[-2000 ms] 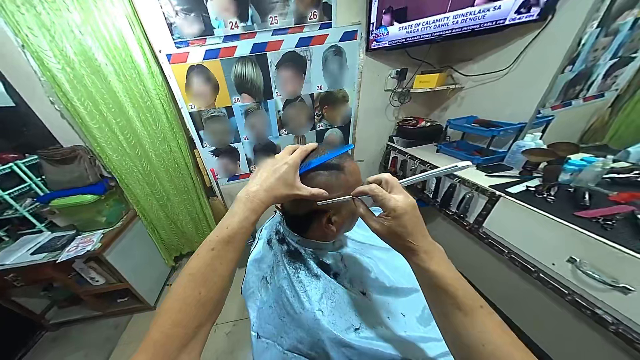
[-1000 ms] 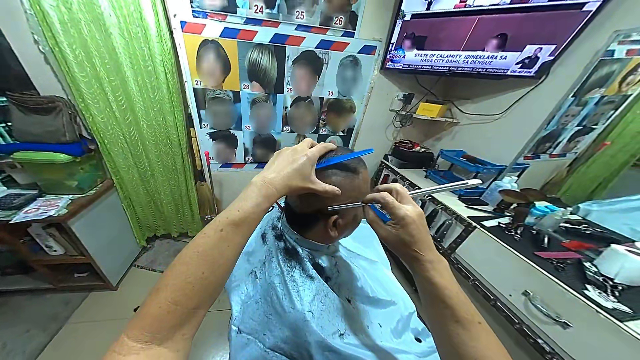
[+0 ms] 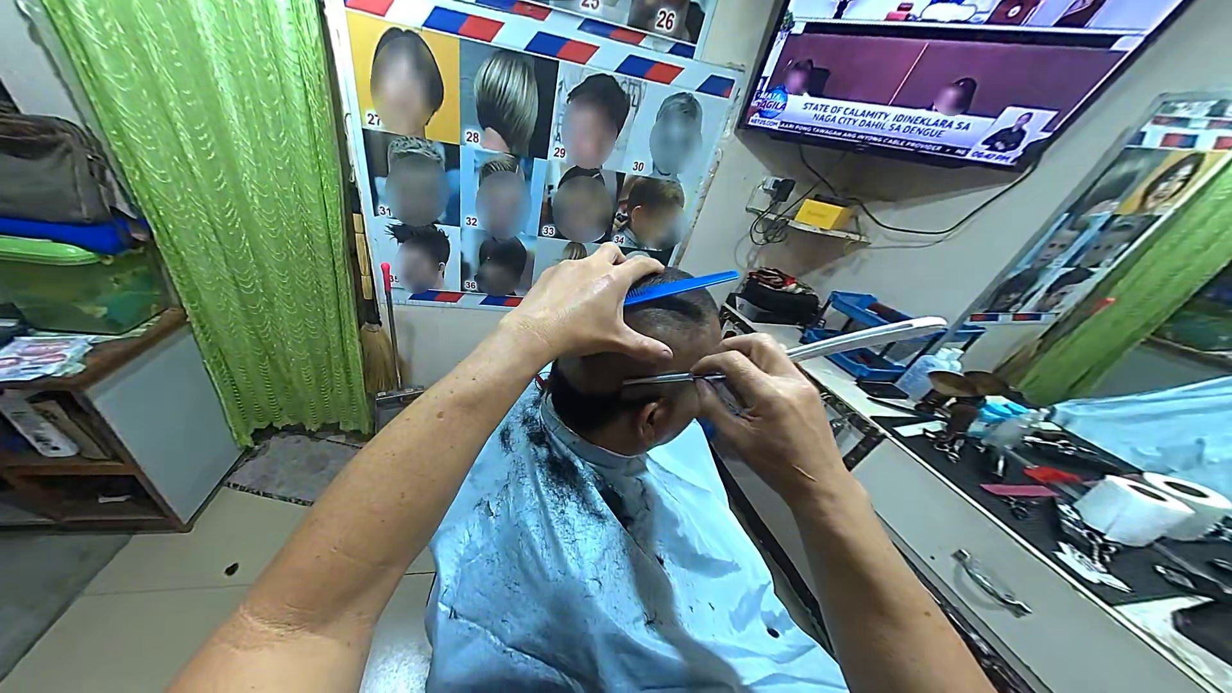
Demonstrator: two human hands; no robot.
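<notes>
A seated person's head [image 3: 602,385], with closely cropped hair, is below my hands. My left hand [image 3: 587,308] rests on the top and side of it and holds a blue comb [image 3: 688,287], which points to the right. In my right hand [image 3: 765,409] is a straight razor, its blade [image 3: 664,378] lying against the hair above the ear and its pale handle [image 3: 866,337] sticking out to the right. Something blue shows under my right fingers. A light blue barber's cape [image 3: 616,577] covers the person's shoulders and back, with dark hair clippings on it.
Along the right wall runs a white counter [image 3: 962,500] with blue plastic trays [image 3: 866,337], toilet paper rolls [image 3: 1136,508] and several tools. A television [image 3: 943,87] and a hairstyle poster [image 3: 539,144] are ahead. A green curtain [image 3: 212,192] and a cabinet [image 3: 164,433] stand at left.
The view has shifted somewhat. Both hands stay at the head, with the comb and razor still held and the blade still at the side of the head above the ear.
</notes>
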